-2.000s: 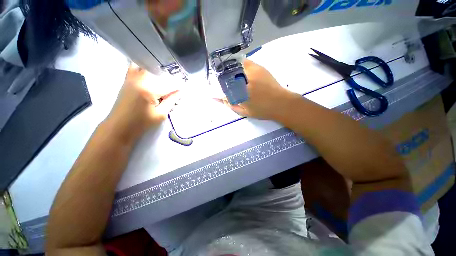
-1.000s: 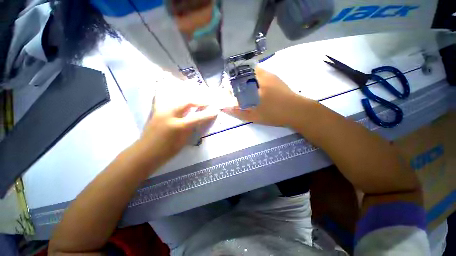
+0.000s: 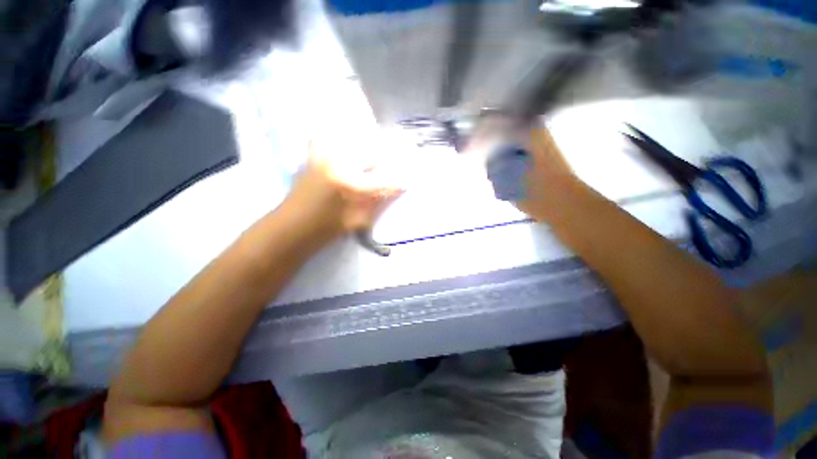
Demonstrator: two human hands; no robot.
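Note:
The view is blurred. The white sewing machine [image 3: 394, 54] fills the top middle, and its lamp glare washes out the needle area. My left hand [image 3: 345, 184] is left of the needle area, fingers pointing right, partly lost in the glare. My right hand [image 3: 537, 166] is right of the needle area, partly behind the grey-blue rounded guide [image 3: 508, 173]. I cannot tell whether either hand holds anything. The stacked dark grey panels [image 3: 121, 184] lie on the table at the left.
Blue-handled scissors [image 3: 703, 193] lie on the table at the right, blades towards the machine. Crumpled grey fabric [image 3: 98, 67] is at the upper left. The grey ruled table edge [image 3: 430, 323] runs in front. A cardboard box [image 3: 788, 359] is at lower right, something red [image 3: 260, 421] at lower left.
The whole view has shifted, with table things now further right. My left hand has drawn back leftwards from the needle area, apart from my right hand, which stays beside the guide.

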